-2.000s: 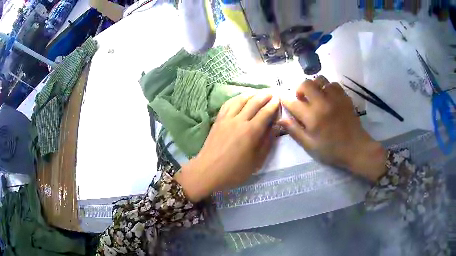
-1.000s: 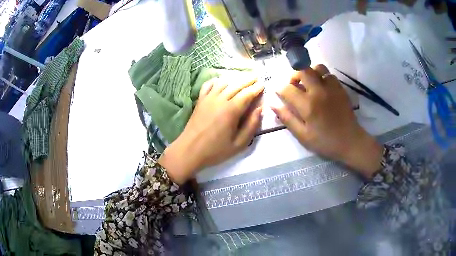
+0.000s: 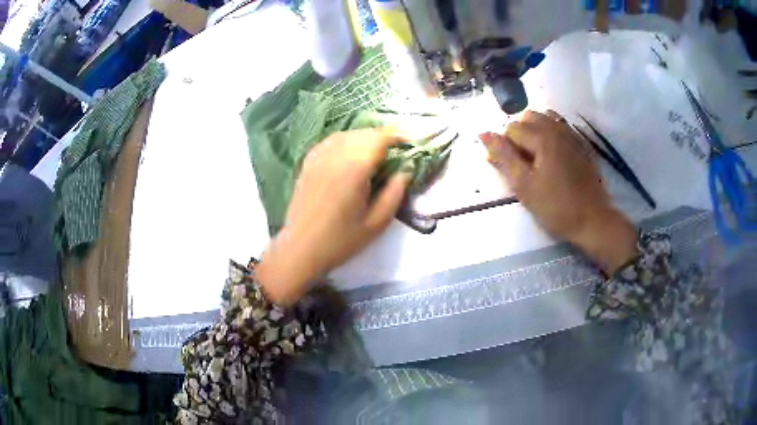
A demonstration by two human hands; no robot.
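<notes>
The green garment piece (image 3: 278, 137) lies bunched on the white table left of the needle, with pale stitching rows on its back part. My left hand (image 3: 340, 199) grips its gathered edge between thumb and fingers; folds of cloth stick out to the right of the fingers. My right hand (image 3: 552, 170) is right of the needle area, apart from the garment, with fingers curled in. Whether it holds something small is hidden. The presser foot and needle area (image 3: 455, 79) of the sewing machine is above and between my hands, under a bright light.
Black tweezers (image 3: 618, 162) lie right of my right hand. Blue-handled scissors (image 3: 732, 187) lie at the far right, near a small grey cluster (image 3: 687, 133). A measuring tape (image 3: 465, 299) runs along the front edge. Checked green panels (image 3: 83, 199) drape over the brown board (image 3: 116, 241) at left.
My left hand has moved away from my right hand and now bunches the garment edge, which was flatter before. My right hand has shifted slightly right. The hands were close together at first.
</notes>
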